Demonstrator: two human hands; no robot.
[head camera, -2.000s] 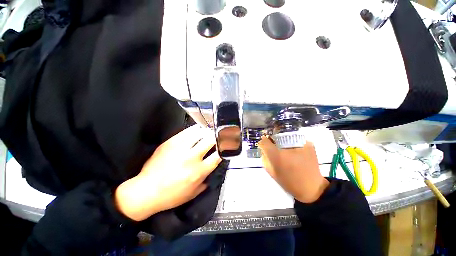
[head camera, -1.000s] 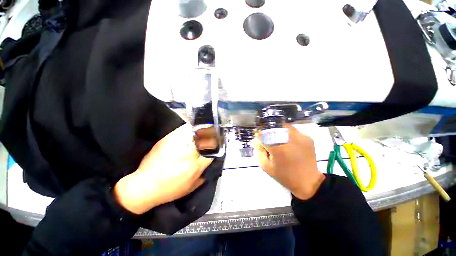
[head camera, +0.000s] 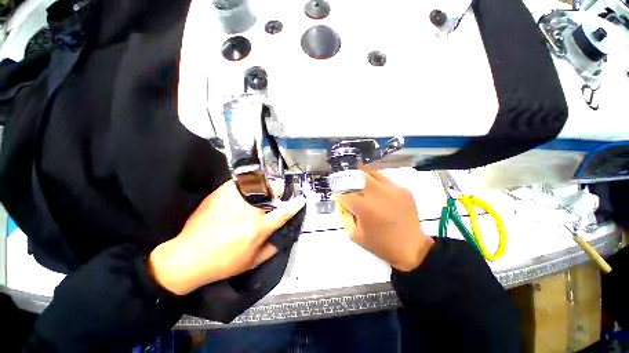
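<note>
The black garment piece (head camera: 138, 158) lies left of the machine head and drapes over the table's front edge. The white sewing machine head (head camera: 386, 96) fills the top middle. My left hand (head camera: 217, 234) rests on the garment and holds it near the needle area, its forefinger pointing at the presser foot (head camera: 296, 186). My right hand (head camera: 383, 217) is bent just right of the needle area, behind the tension dial (head camera: 347, 180). Its fingertips are partly hidden, and I cannot tell whether they hold anything. The curved take-up lever guard (head camera: 245, 148) partly covers my left fingers.
Scissors (head camera: 476, 220) with green and yellow handles lie right of my right hand. A wooden-handled tool (head camera: 592, 252) and whitish scraps (head camera: 572, 203) lie at the far right. A measuring tape (head camera: 331, 303) runs along the front edge. A black strip (head camera: 527, 89) drapes over the head.
The whole view has shifted, so the machine head and scissors appear further left. My left forefinger now stretches out further toward the presser foot. Both hands stay beside the needle area.
</note>
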